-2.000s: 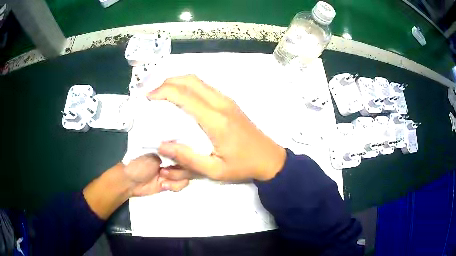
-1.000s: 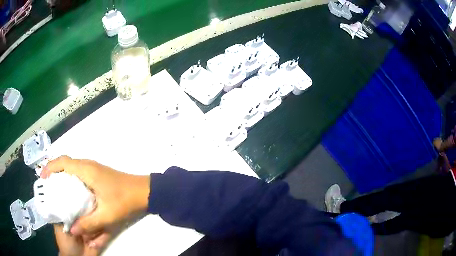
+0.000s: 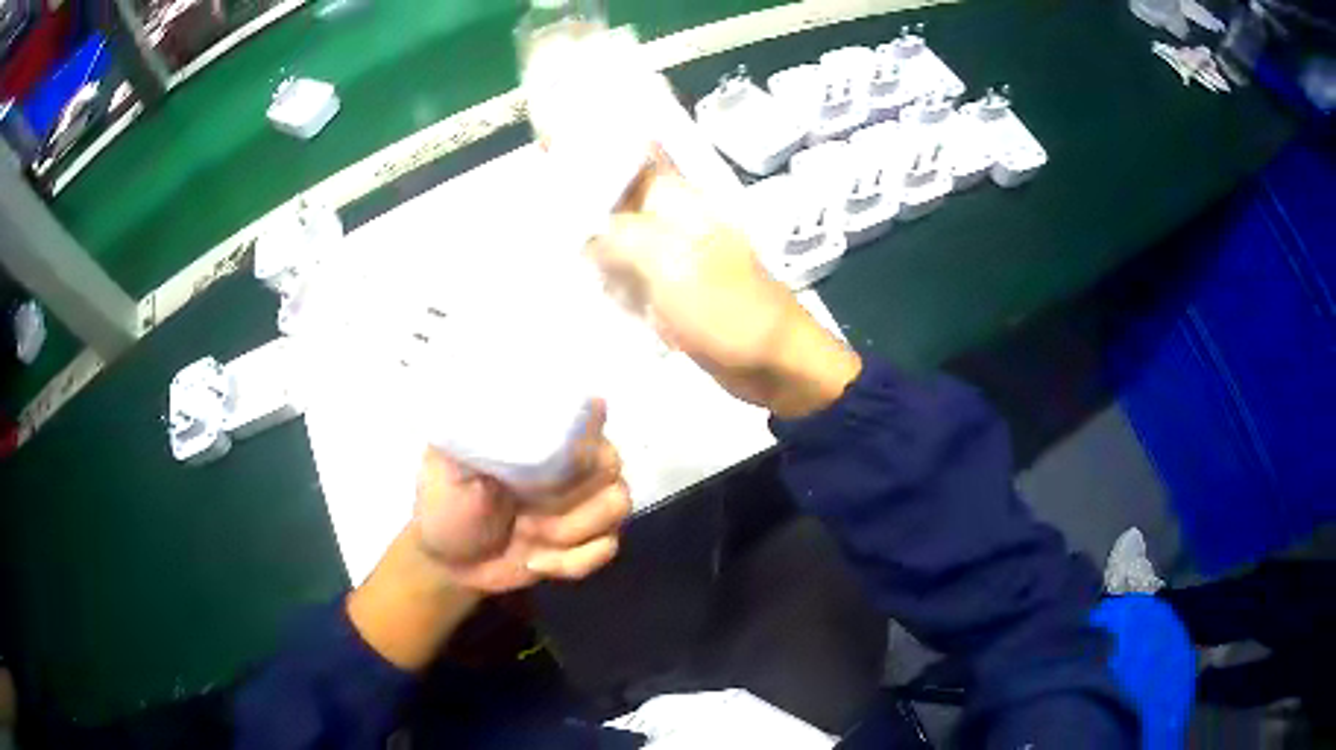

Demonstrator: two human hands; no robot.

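My left hand, palm up at the sheet's near edge, holds a white plug housing with dark pins or slots on its upper face. My right hand is curled over the middle of the white work sheet, apart from the housing and just below the clear bottle. White glare hides its fingertips; I cannot tell whether it holds a cloth. Close rows of white plug units stand pins up at the right. A smaller left group lies beside the sheet.
Another white unit is on the green belt behind the pale metal edge. A blue bin and a round blue stool are at the right. A grey post stands at the far left.
My hands were together on the white housing and have separated. My right hand has moved away towards the bottle. The camera view has swung back left since one second ago.
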